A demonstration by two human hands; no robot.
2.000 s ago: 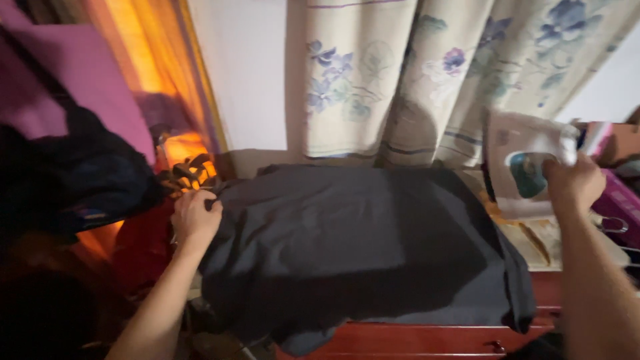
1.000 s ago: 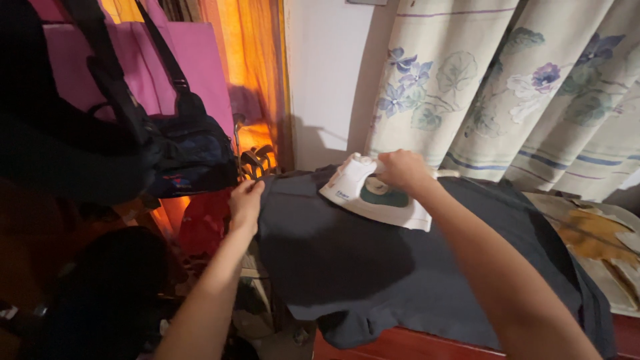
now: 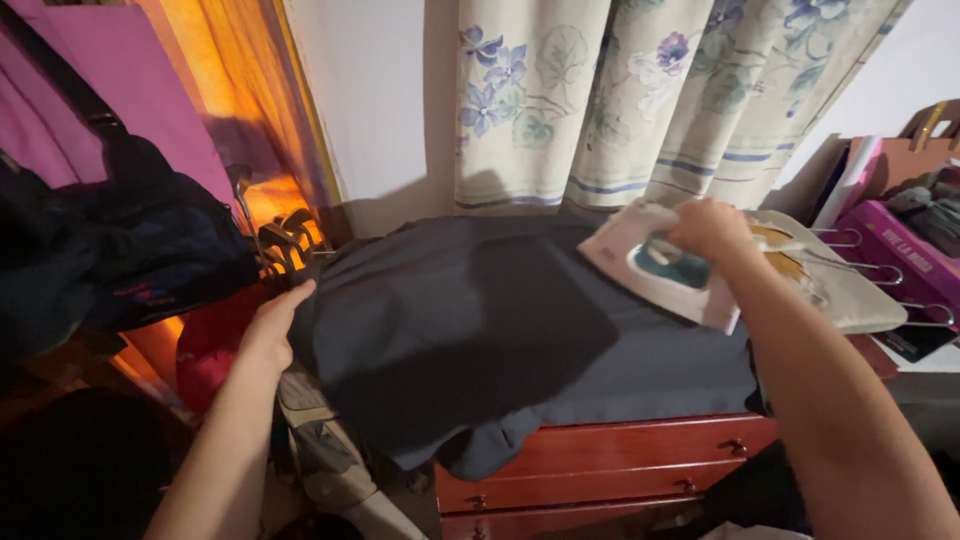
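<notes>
A dark grey cloth garment [image 3: 465, 322] lies spread over the top of a red wooden chest of drawers [image 3: 600, 457], its front edge hanging down. My right hand [image 3: 709, 229] grips the handle of a white and teal clothes iron [image 3: 637, 262] at the garment's right part. The iron is tilted, and whether its soleplate touches the cloth cannot be told. My left hand [image 3: 274, 330] is at the garment's left edge, fingers extended along it; whether it pinches the cloth is not clear.
Floral curtains [image 3: 525, 112] hang behind the chest. At the right are an ironing board end [image 3: 862, 300] with metal wire loops and a purple box [image 3: 900, 255]. On the left hang a black bag [image 3: 157, 240] and an orange curtain [image 3: 255, 97], with golf clubs [image 3: 289, 240] beside them.
The iron was held up at the right two seconds ago, then was over the garment's upper middle, and is now at its right part. My left hand stays by the left edge. The view has swung.
</notes>
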